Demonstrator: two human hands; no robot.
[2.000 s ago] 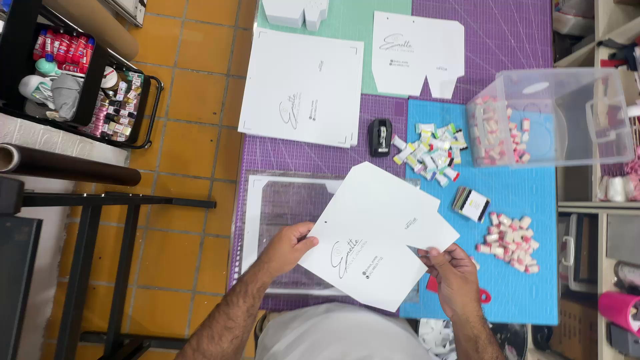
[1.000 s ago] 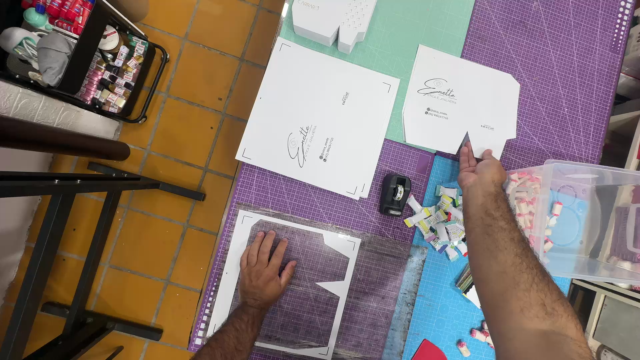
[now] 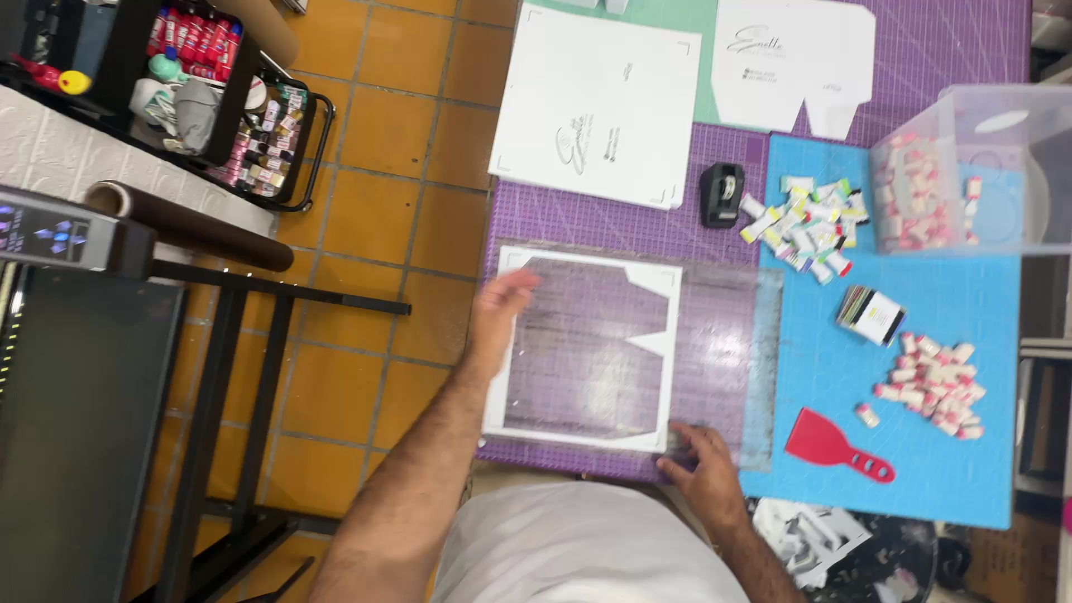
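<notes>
A white paper frame (image 3: 675, 310), the offcut around a cut-out shape, lies on a clear cutting mat (image 3: 729, 368) on the purple mat. My left hand (image 3: 502, 310) is over the frame's upper left edge, fingers blurred and apart; whether it touches the paper I cannot tell. At the frame's lower right corner, my right hand (image 3: 703, 469) has thumb and fingers spread around the corner, with nothing gripped. Beyond lies a stack of printed white sheets (image 3: 599, 100). A cut-out printed sheet (image 3: 791, 63) rests to its right.
A black tape dispenser (image 3: 722, 195) stands beside a pile of small wrapped packets (image 3: 808, 222). On the blue mat (image 3: 904, 494) are a red plastic scraper (image 3: 837, 445), small pink-and-white rolls (image 3: 934, 381), a card stack (image 3: 871, 315) and a clear plastic bin (image 3: 997, 167).
The cut-out sheet held in both hands two seconds ago was laid at the back right by my right hand. That hand has come back to the frame's near corner; my left hand has moved to its left edge.
</notes>
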